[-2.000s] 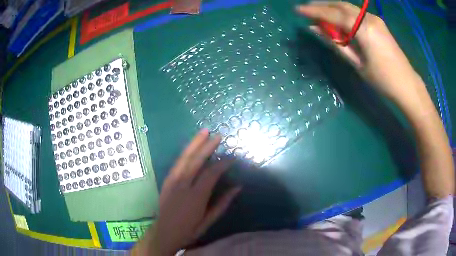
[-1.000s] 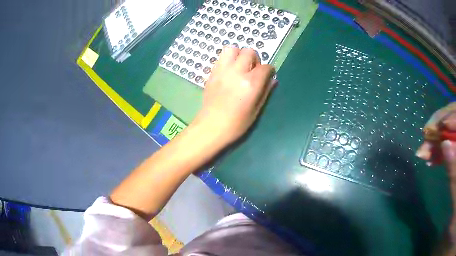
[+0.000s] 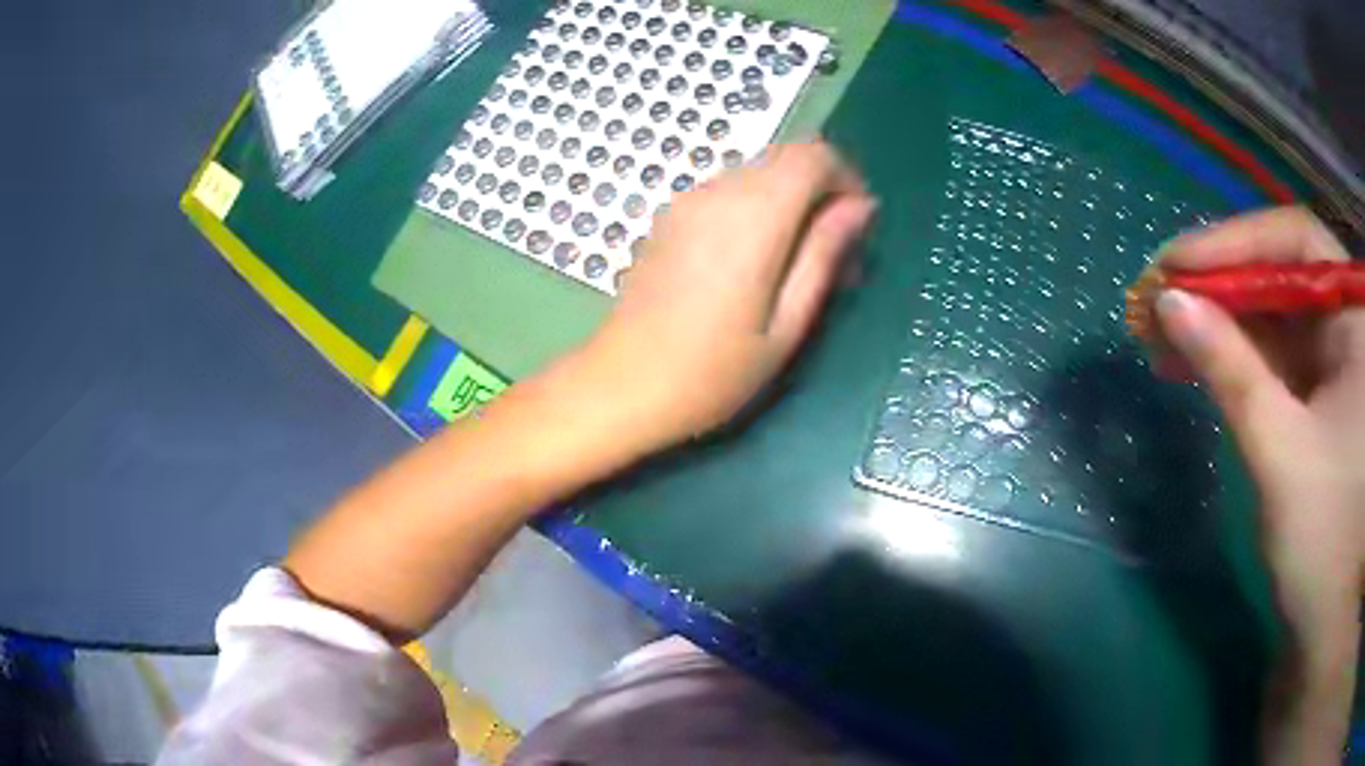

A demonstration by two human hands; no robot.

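Note:
My left hand (image 3: 734, 277) is bare and blurred, over the near right edge of the source blister tray (image 3: 599, 127), fingers curled; whether it holds a unit cannot be seen. That tray is white with a grid of dark discs and lies on the light green mat (image 3: 494, 292). My right hand (image 3: 1272, 314) holds the red test probe (image 3: 1257, 285) at the right, its tip pointing left, above the clear receiving blister tray (image 3: 1018, 329). The clear tray lies on the dark green bench, with no discs visible in its pockets.
A finished tray stack (image 3: 359, 75) lies at the upper left. A small brown-red square (image 3: 1060, 53) lies near red and blue tape at the back. A green label (image 3: 467, 389) is at the front edge. Layered sheets (image 3: 1213, 75) are at the upper right.
My left hand has moved slightly right along the tray's near edge. My right hand with the red probe has come left, further into view, over the clear tray.

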